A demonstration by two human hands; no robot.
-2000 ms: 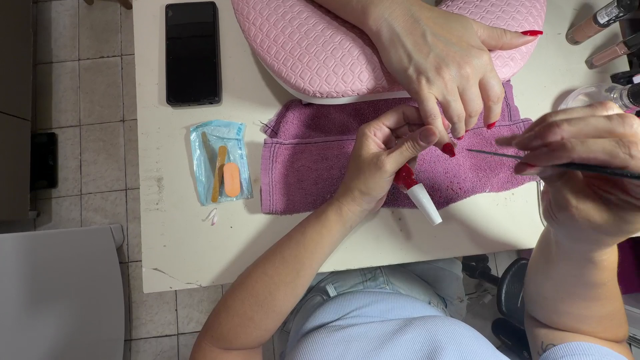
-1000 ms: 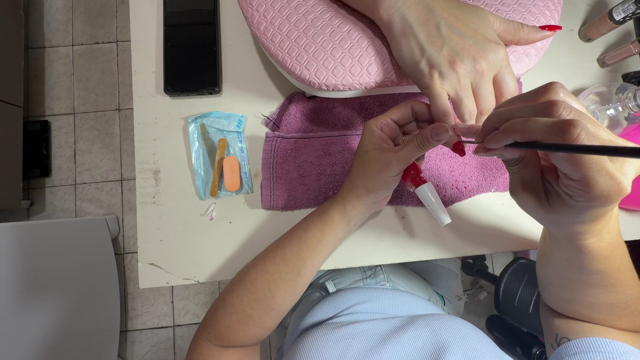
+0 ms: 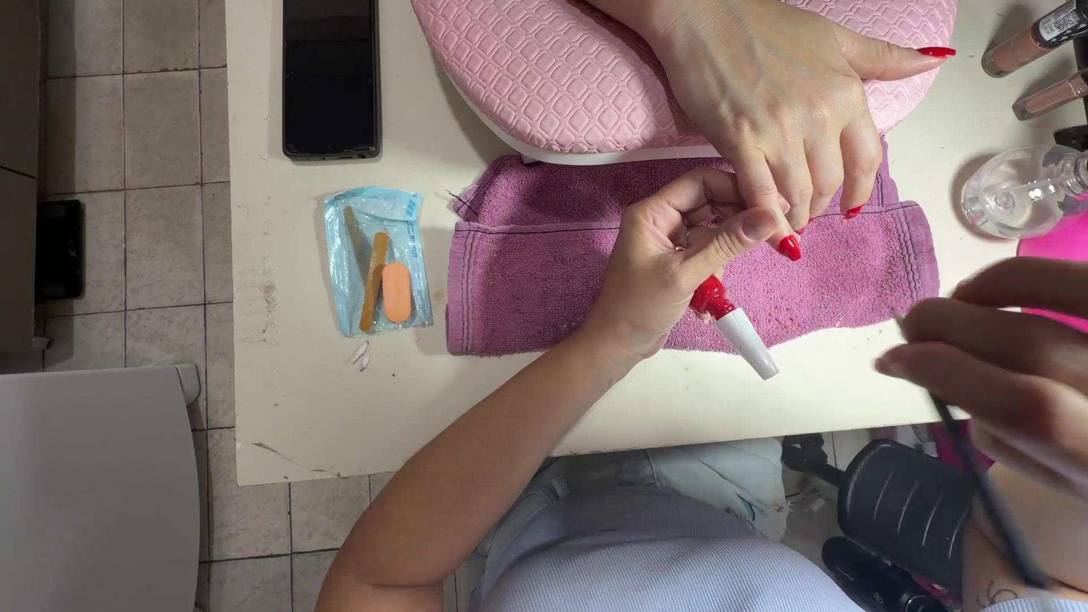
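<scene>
My left hand holds a red nail polish bottle with a white cap in its palm. Its thumb and fingers also pinch a finger of another person's hand, which has red nails and rests on a pink quilted cushion. My right hand, partly blurred, is away at the right with a thin black brush between its fingers, the handle pointing down. Beneath my left hand and the person's fingertips lies a purple towel.
A black phone lies at the upper left. Below it, a blue pouch bears a wooden stick and an orange buffer. At the right are a clear glass container, polish tubes and a bright pink object.
My right hand has moved from the person's fingertip toward the lower right, still holding the brush, which has swung from level to steeply slanted. My left hand keeps its hold on the finger and the bottle.
</scene>
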